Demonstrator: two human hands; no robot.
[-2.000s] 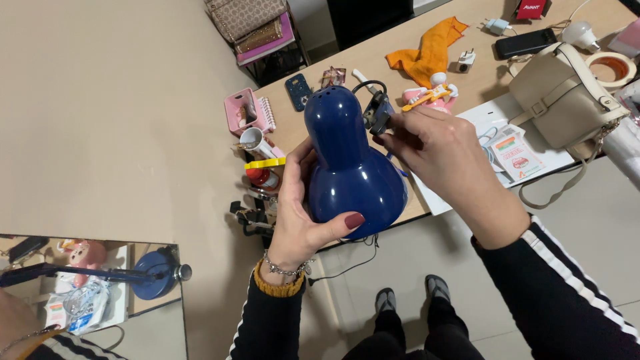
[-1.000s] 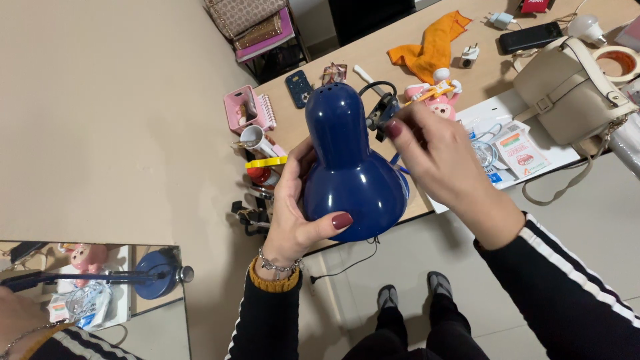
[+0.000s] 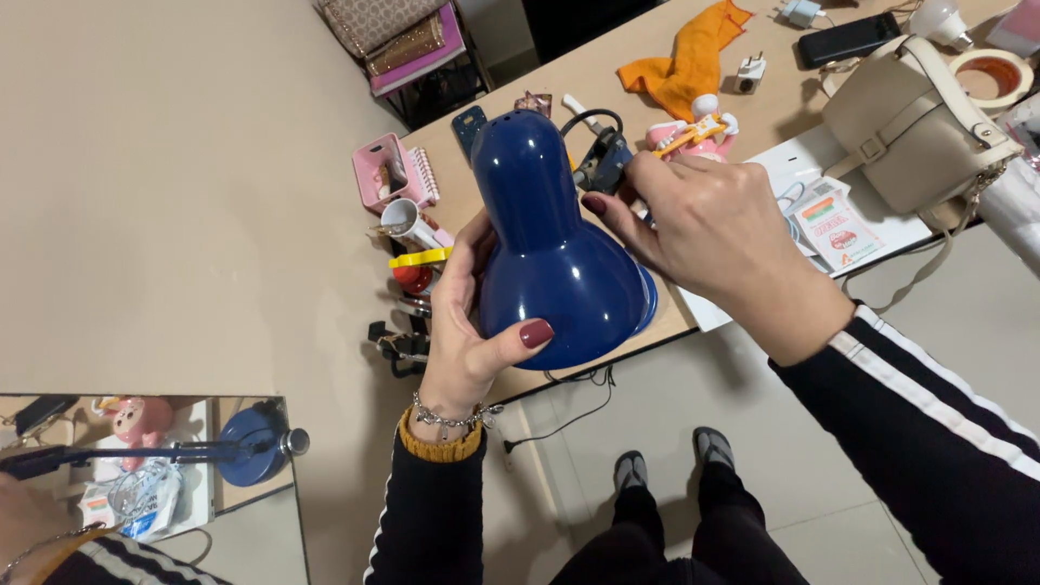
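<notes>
The glossy dark blue metal shade of a desk lamp [image 3: 561, 268] fills the middle of the view, its narrow vented end pointing away from me. My left hand [image 3: 475, 325] grips the shade's wide part from the left, thumb on top. At its right side is the lamp's joint bracket [image 3: 605, 162], with a black cable looping above. My right hand [image 3: 699, 219] has its thumb and fingers bent together at this joint; the small part between the fingertips is hidden.
On the wooden table [image 3: 520, 89] lie an orange cloth [image 3: 686, 61], a pink figurine [image 3: 691, 134], a beige handbag [image 3: 918, 122], a power bank [image 3: 849, 39] and a light bulb [image 3: 941, 23]. A pink basket [image 3: 382, 171] and white mug [image 3: 406, 221] stand at the left edge. A mirror [image 3: 154, 479] is lower left.
My right hand has shifted about the joint, its fingers changing pose. My left hand keeps its hold on the shade, which stays in nearly the same place.
</notes>
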